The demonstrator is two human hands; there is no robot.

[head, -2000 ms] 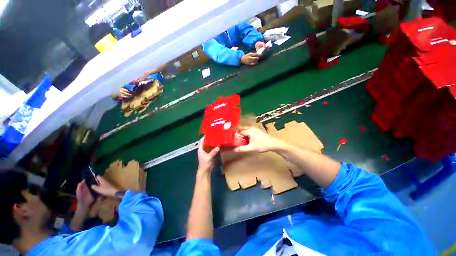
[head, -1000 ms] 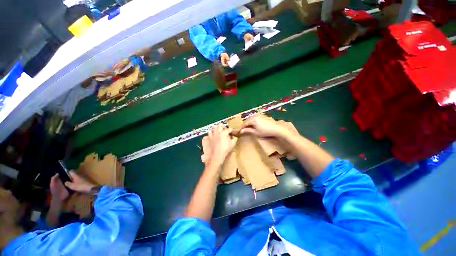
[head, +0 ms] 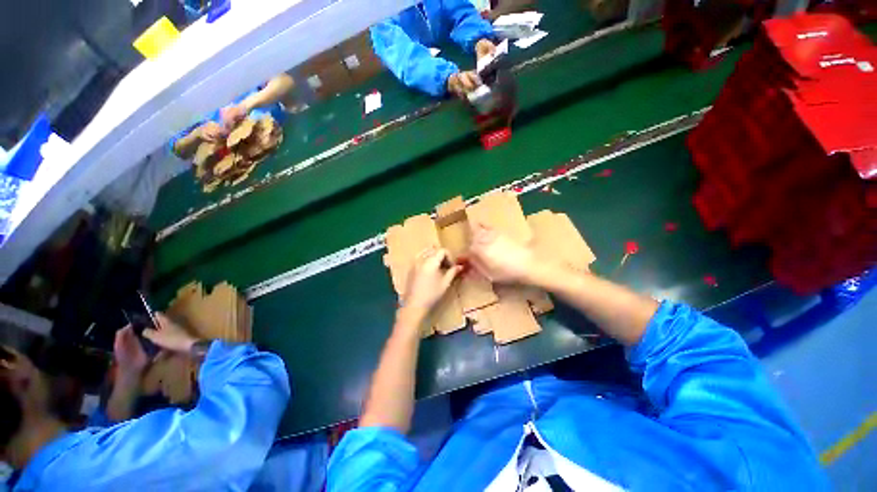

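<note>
A part-folded box (head: 452, 231), brown inside with a raised wall at its far end, lies over the pile of brown box blanks (head: 557, 242) in front of me. My left hand (head: 433, 280) grips its near left side, with fingertips at a small edge piece. My right hand (head: 496, 257) is on its right side, fingers bent against the cardboard. The fingers hide part of the folds between the hands.
A tall stack of red blanks (head: 769, 163) stands at right. A folded box (head: 496, 136) is on the green belt (head: 385, 200) near the opposite worker's hands (head: 465, 81). A neighbour (head: 183, 413) at left holds a dark phone. Red scraps lie on the worktop.
The red box I held two seconds ago went onto the belt and moved right. My hands took up another blank, whose far wall now stands up. Hands appeared at the far left pile.
</note>
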